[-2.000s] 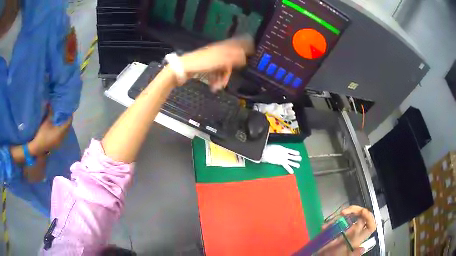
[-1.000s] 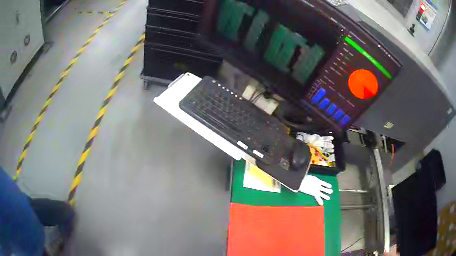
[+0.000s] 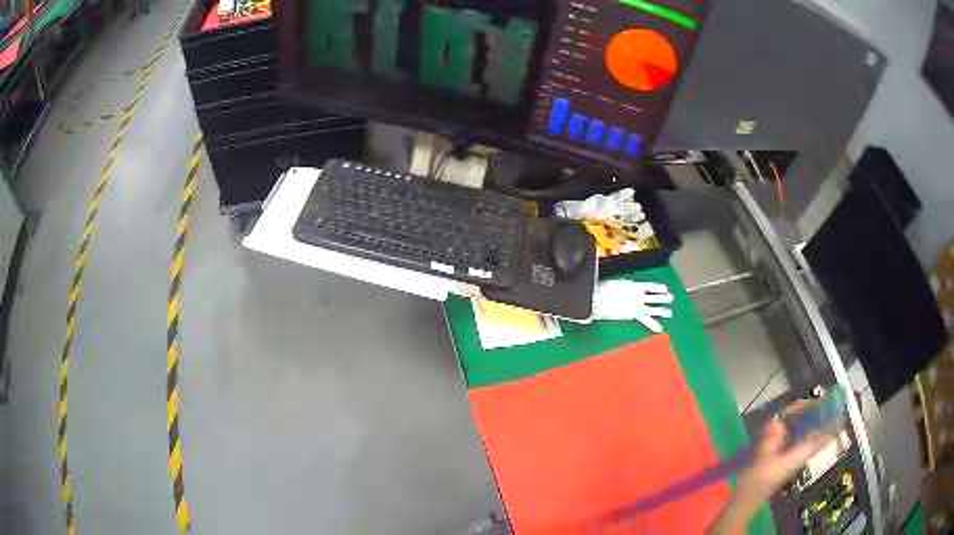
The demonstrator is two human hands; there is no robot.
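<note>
My right hand [image 3: 776,460] is at the lower right, blurred, closed around a long see-through purple tube [image 3: 680,489]. The tube slants from a greenish end above the hand, near the conveyor's rail, down left across the red mat [image 3: 586,418]. I cannot tell if it is one tube or several. A small blurred shape [image 3: 487,525] is cut off by the bottom edge; it may be my left hand, but its hold is hidden.
Green bench covering [image 3: 502,365] lies under the mat. Beyond are a white glove [image 3: 633,301], mouse [image 3: 568,249], keyboard [image 3: 413,223], small black tray [image 3: 657,254] and monitor [image 3: 418,52]. Black bins [image 3: 246,125] stand at the upper left. Circuit boards [image 3: 834,507] are on the conveyor at right.
My right hand has come back into view with the purple tube, now over the mat's right side. The other person in blue has left the view. My left arm has left the monitor.
</note>
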